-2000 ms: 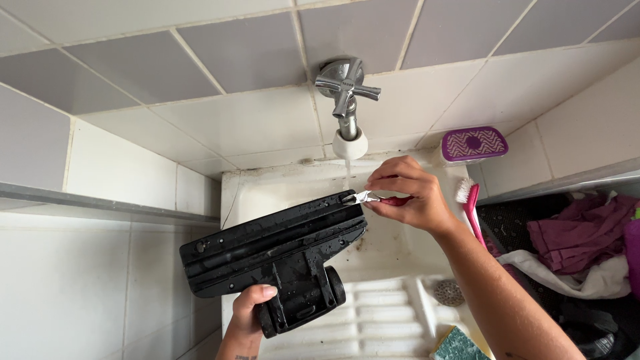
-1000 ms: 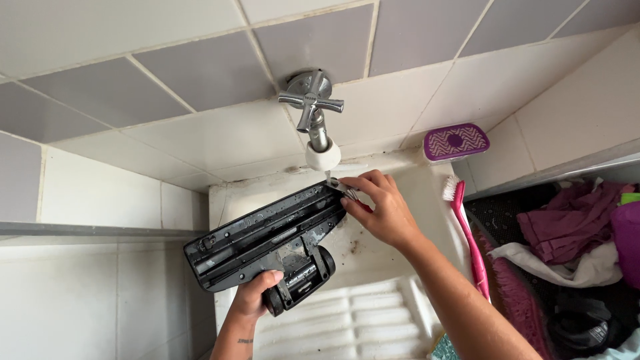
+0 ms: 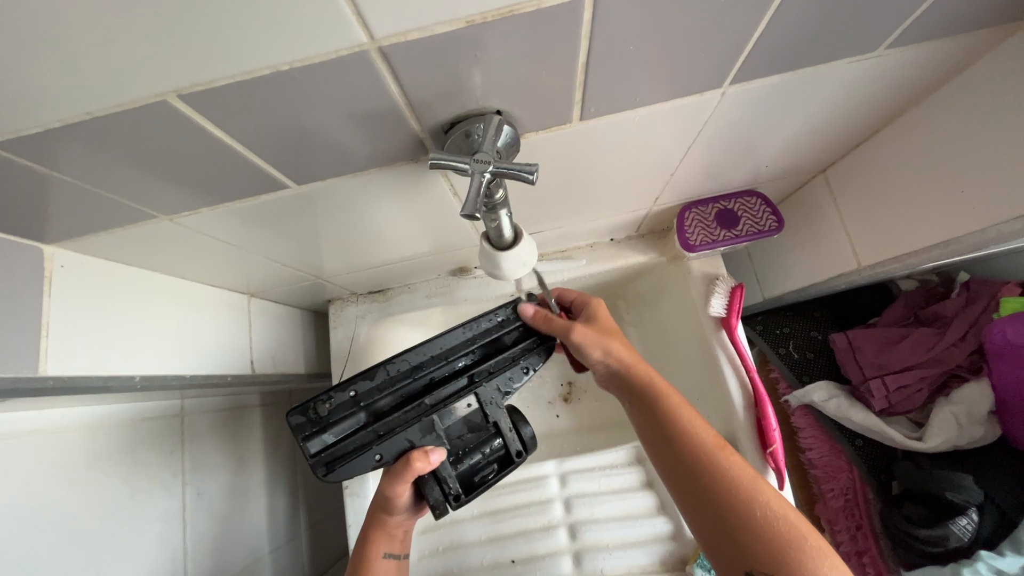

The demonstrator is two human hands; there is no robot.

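My left hand [image 3: 406, 484] grips the lower wheeled part of a wet black plastic vacuum cleaner floor head [image 3: 424, 392], tilted over the sink with its underside showing. At its upper right end, my right hand [image 3: 580, 332] holds a small metal tool with a red handle [image 3: 573, 357]; its thin metal part points up toward the tap, and its exact kind is unclear. My right thumb lies against the end of the floor head. Just above hangs the chrome tap [image 3: 484, 168] with a white plastic nozzle [image 3: 508, 253], with a little water beneath it.
The white ribbed sink [image 3: 608, 496] lies below. On its right rim rests a pink scrubbing brush [image 3: 756, 384], with a purple-lidded container [image 3: 730, 222] at the back corner. Maroon cloths [image 3: 912, 344] and a white cloth [image 3: 904, 420] are heaped at the right. Tiled walls close in behind and at the left.
The tool in my right hand now points up toward the tap, where earlier it lay against the end of the floor head. My left hand keeps its grip. The view has shifted somewhat.
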